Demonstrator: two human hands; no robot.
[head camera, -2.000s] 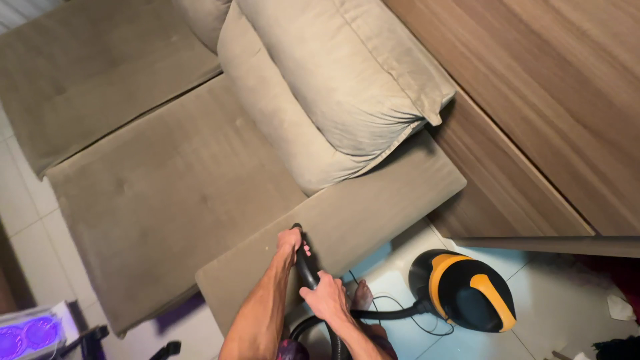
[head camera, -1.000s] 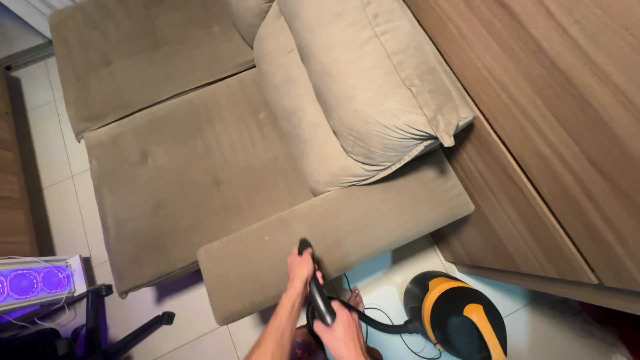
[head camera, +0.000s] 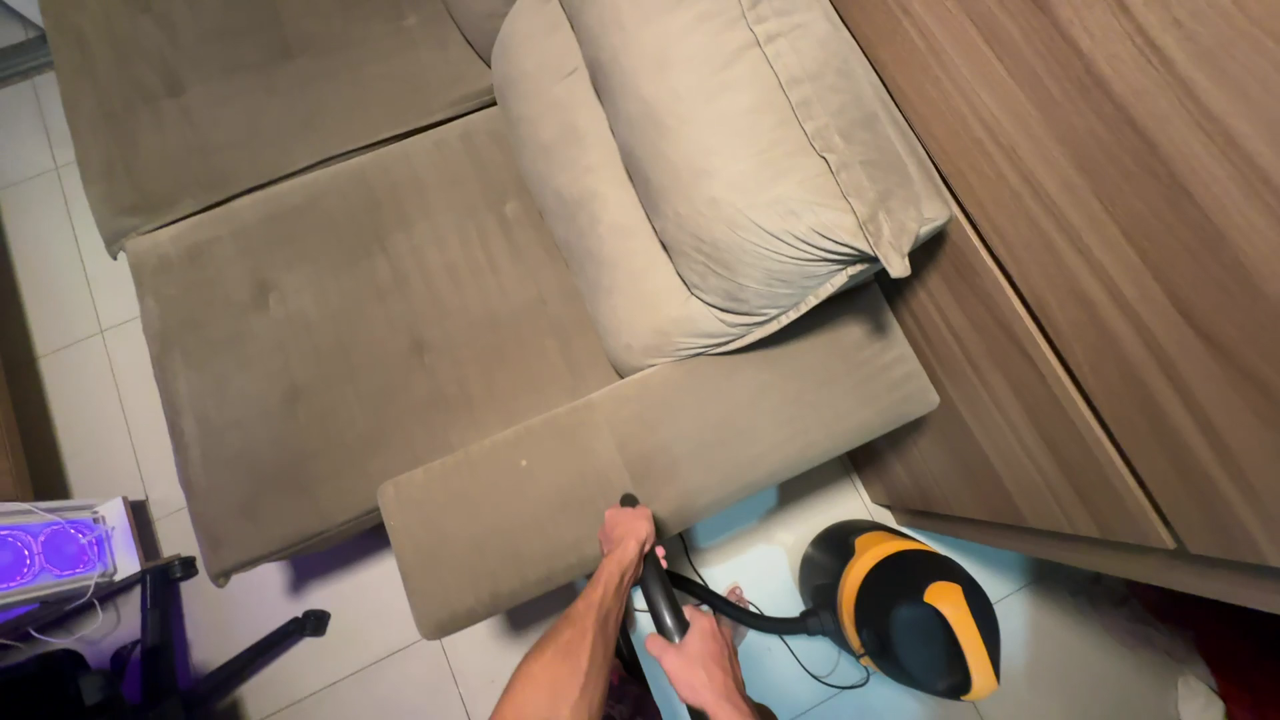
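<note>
My left hand (head camera: 628, 532) grips the upper end of a black vacuum cleaner tube (head camera: 660, 598), whose tip rests at the padded armrest (head camera: 720, 430) of a greyish-brown fabric sofa. Lower down the same tube is my right hand (head camera: 697, 655), closed around it. A black hose (head camera: 745, 618) runs to the black and yellow canister vacuum cleaner (head camera: 900, 610), which stands on the floor to the right of my hands. A small pale speck shows on the armrest, left of the tube's tip. The tube's lower end is partly hidden by my right hand.
Beyond the armrest lie the sofa seat (head camera: 370, 330) and a large back cushion (head camera: 720, 160). Wood-look panels (head camera: 1080, 250) flank the right side. At lower left are a black chair base (head camera: 250, 660) and a purple-lit computer case (head camera: 60, 550). A thin cable (head camera: 790, 650) loops over the tiled floor.
Both hands stay on the tube. Its tip has shifted along the armrest, from near the seat-side edge two seconds ago to nearer the outer edge.
</note>
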